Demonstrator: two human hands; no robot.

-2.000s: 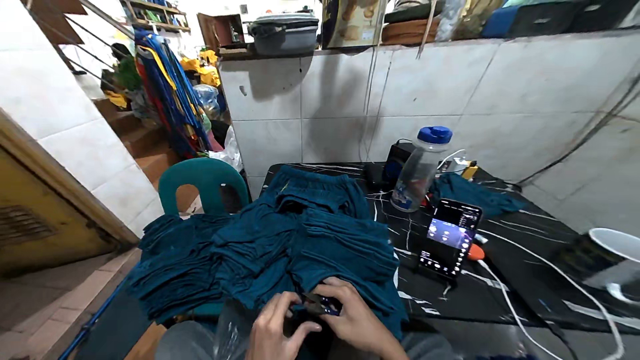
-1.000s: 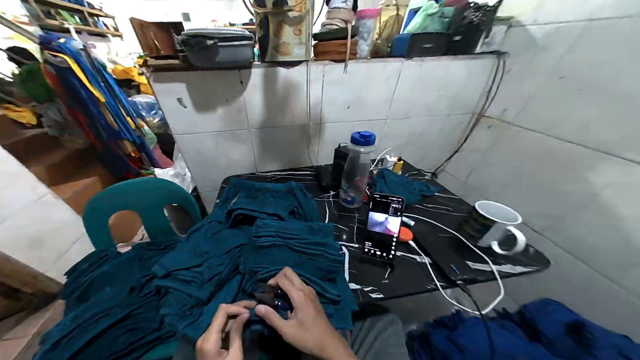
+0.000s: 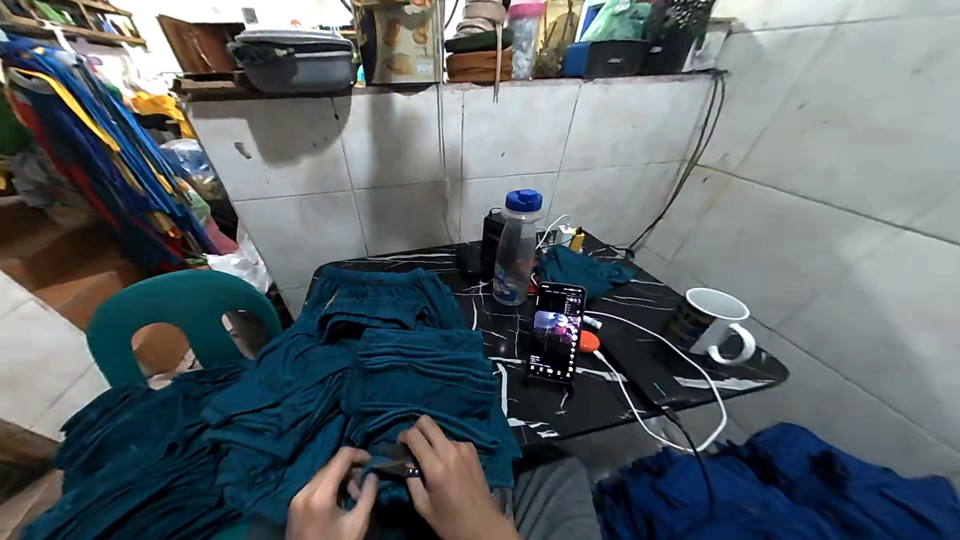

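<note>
Teal garments [image 3: 420, 375] lie in folded stacks and loose heaps over the left part of the table and toward my lap. At their lower edge, my left hand [image 3: 330, 495] pinches a bit of teal fabric between thumb and fingers. My right hand [image 3: 450, 476] is close beside it, its fingers curled around a small dark metal tool [image 3: 394, 466] whose tip points at that fabric. The tool's kind cannot be told, as my fingers cover most of it.
A phone [image 3: 555, 334] stands propped on the black marbled table [image 3: 540, 420], beside a clear bottle [image 3: 516, 251] with a blue lid. White cables, a power bank [image 3: 630, 367] and a mug [image 3: 709, 322] are to the right. A green chair [image 3: 184, 289] stands left; blue cloth [image 3: 780, 487] lies lower right.
Both hands remain close together at the lower edge of the teal garments, with their fingers shifted. The view has swung to the right since the oldest frame.
</note>
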